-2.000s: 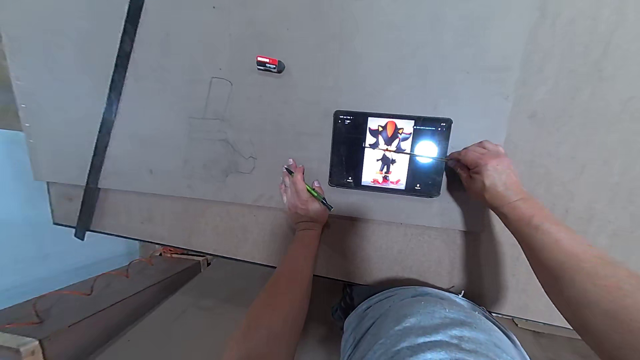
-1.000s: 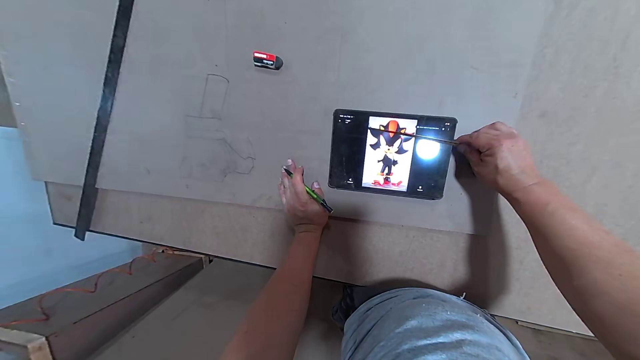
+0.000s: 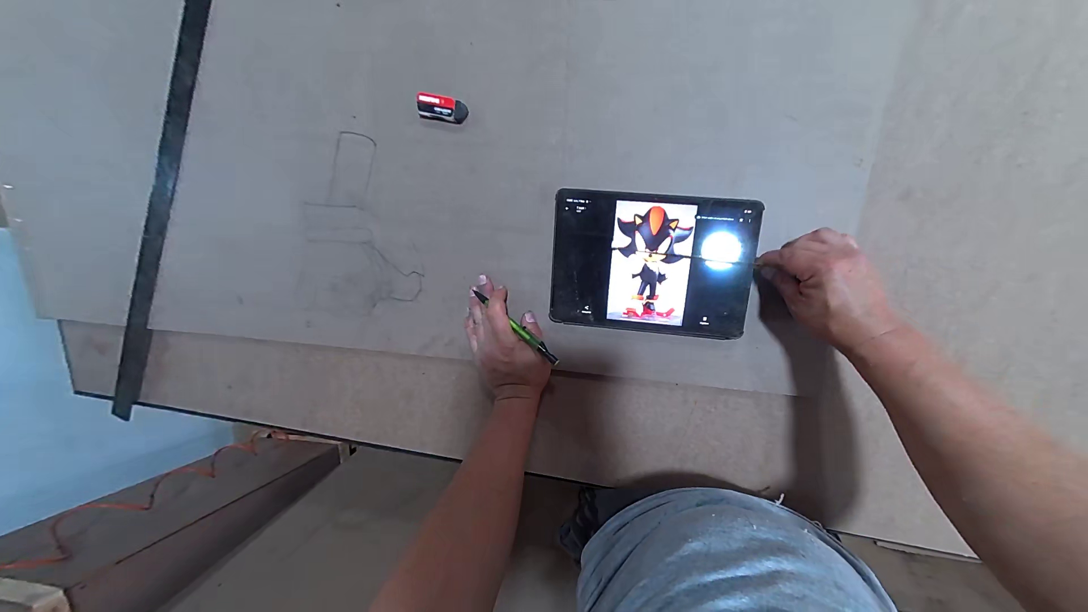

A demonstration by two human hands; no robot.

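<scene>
My left hand rests palm down on the grey-brown board, with a green and black pen held slantwise between its fingers. To its right lies a black tablet, its lit screen showing a black and red cartoon figure and a bright glare spot. My right hand is at the tablet's right edge, its fingertips pinching a thin dark stick that crosses the screen roughly level over the figure's face. Faint pencil lines form an outline on the board, left of my left hand.
A red, white and black eraser lies on the board above the pencil outline. A long dark strip runs down the left side. Below the board's near edge, an orange cord trails over a brown surface at the lower left.
My right hand and the thin stick shifted up the screen to the figure's head one second ago, and are now lower, across its face. The left hand has stayed in place with the pen.
</scene>
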